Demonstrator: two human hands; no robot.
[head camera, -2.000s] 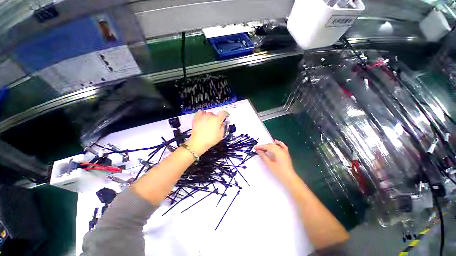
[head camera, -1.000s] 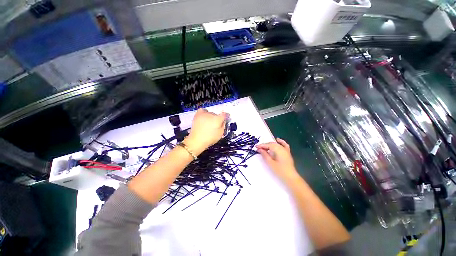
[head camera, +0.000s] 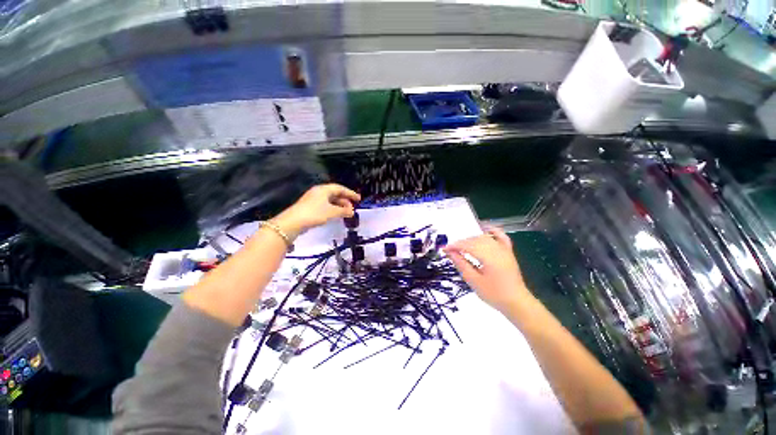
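Observation:
A pile of thin black cable ties lies on the white board. A black wiring harness curves along the board's left side and behind the pile. Several black blocks stand in a row behind the pile. My left hand is at the board's far edge, its fingertips closed at the top of a black connector. My right hand is at the pile's right end, its fingertips beside a black block; whether they grip anything is unclear. Small silvery pieces lie along the harness.
A blue tray of dark parts is behind the board. A white box is at the far left corner, a control box at lower left. Bagged harnesses are at right, below a white tool bin.
The view has shifted, so the scene sits further right and lower. My left hand has moved left off the row of blocks to the connector. The harness now runs down the board's left side.

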